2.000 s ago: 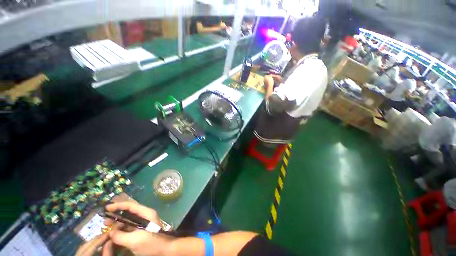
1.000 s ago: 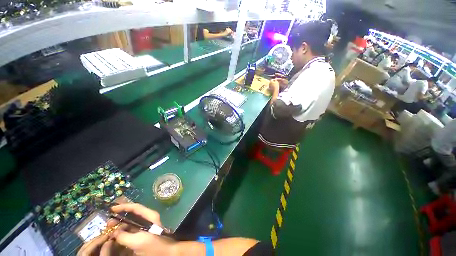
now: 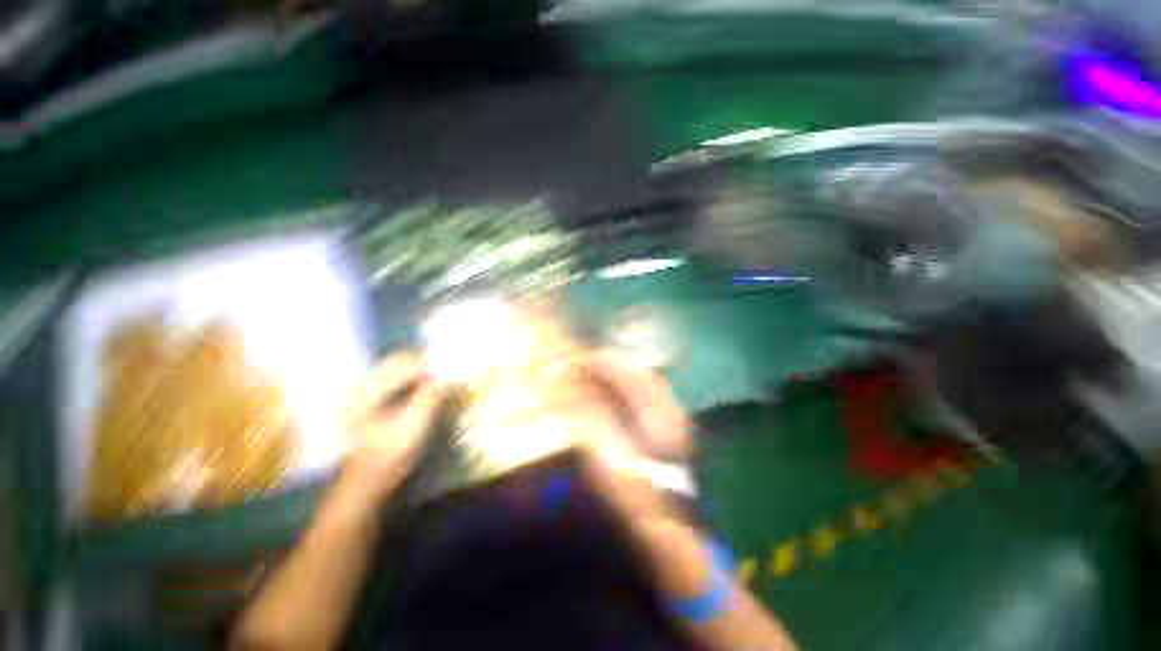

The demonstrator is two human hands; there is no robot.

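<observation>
The view is strongly blurred. My left hand (image 3: 395, 413) is at the left edge of the bright, washed-out work board (image 3: 509, 439). My right hand (image 3: 637, 407), with a blue band on its wrist, is at the board's right side. Blur hides the fingers and whatever they hold; the soldering iron cannot be made out. The strip supply tray (image 3: 334, 299), white with a dark rim, lies to the left and bears a large gold-orange pile (image 3: 185, 426).
The heap of green boards (image 3: 478, 248) is a streaked patch behind the work board. A pale blurred shape, perhaps the round tub (image 3: 647, 333), is right of it. A seated person (image 3: 1031, 343), a red stool (image 3: 885, 426) and yellow-black floor tape (image 3: 866, 521) are at the right.
The view has swung left and down: the supply tray has come into view, and the bench things and person have shifted right. Both hands now show apart; the iron seen in my right hand is lost in blur.
</observation>
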